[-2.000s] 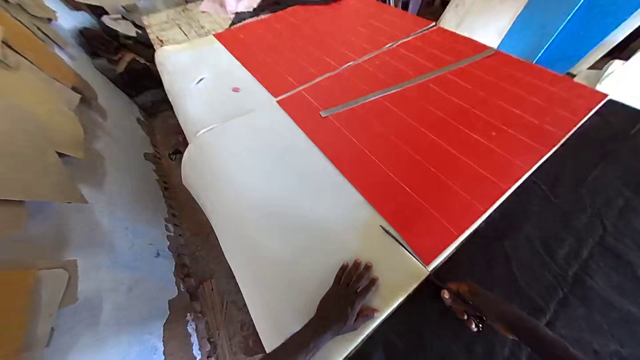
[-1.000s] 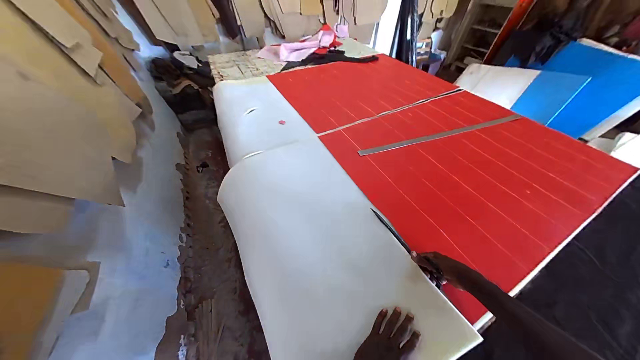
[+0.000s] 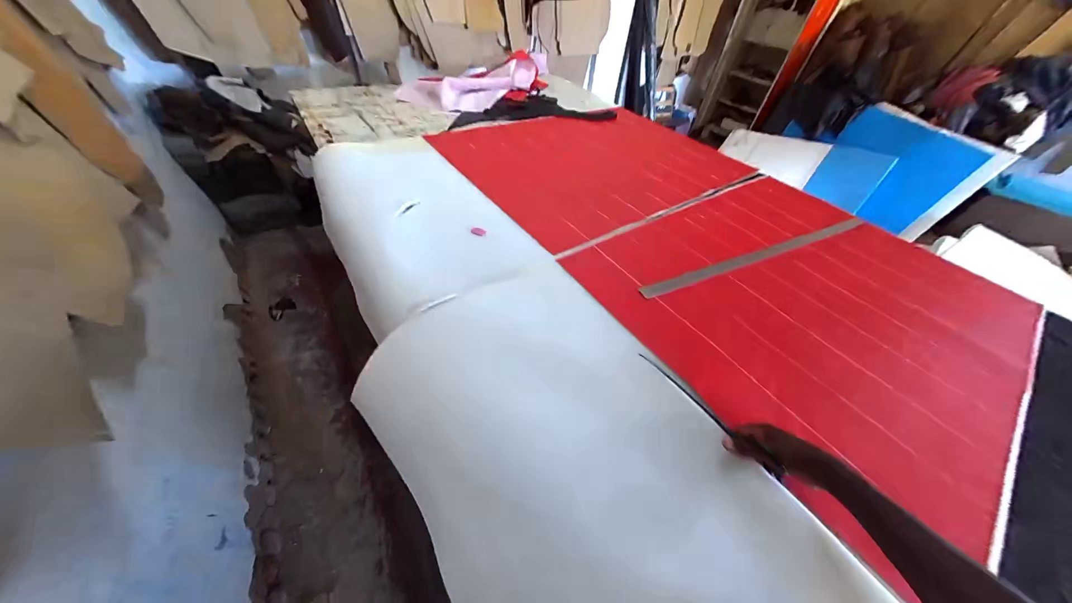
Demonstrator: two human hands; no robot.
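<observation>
My right hand (image 3: 758,448) is closed around the handles of long dark scissors (image 3: 682,389), whose blade lies along the edge where the white sheet (image 3: 578,419) meets the red sheet (image 3: 804,343). Behind the hand, the edges of white and red run down to the bottom of the view. Pale lines mark the red sheet. A flat metal ruler (image 3: 745,260) lies across it, beyond the scissors. On the far white piece (image 3: 402,193) rests a small pink piece (image 3: 478,232), perhaps chalk. My left hand is out of view.
Pink cloth (image 3: 469,90) and black cloth (image 3: 536,109) lie at the table's far end. Blue and white sheets (image 3: 913,167) stand at the back right. Brown patterns (image 3: 59,226) hang at the left, above a narrow floor strip (image 3: 301,419). Black material (image 3: 1043,469) lies at the right.
My right hand has moved with the scissors up along the red sheet's edge, away from its near corner. My left hand, earlier flat on the white sheet, has left the view.
</observation>
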